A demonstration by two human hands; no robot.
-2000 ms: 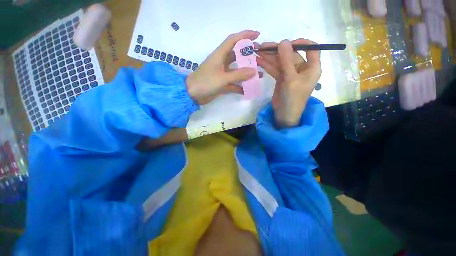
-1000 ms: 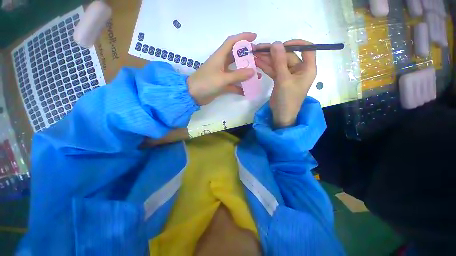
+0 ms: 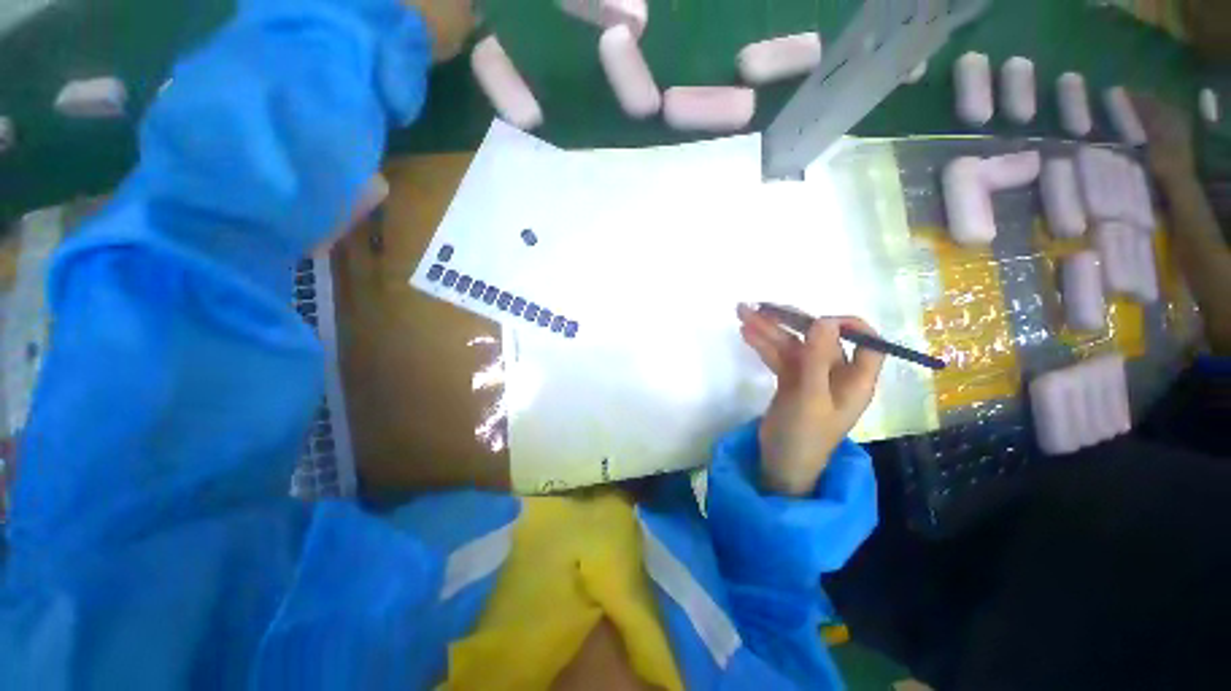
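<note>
My right hand holds a thin black pencil-like tool over the white board, its thin end near the fingertips. My left hand is at the top edge, beyond the board, cut off by the picture and partly hidden by the blue sleeve; what it holds cannot be told. A white backing sheet lies on the board with a short row of small dark stickers and one apart. A full sticker sheet is mostly hidden under my left sleeve.
Pink housings lie on the green surface beyond the board. A grey bracket stands at its far edge. More housings lie on the clear wrap at right, by another person's arm. Brown cardboard lies left.
My left hand has left the work spot and reached far forward; the pink housing it held is no longer seen there. My right hand keeps the tool. The view now shows more of the green surface.
</note>
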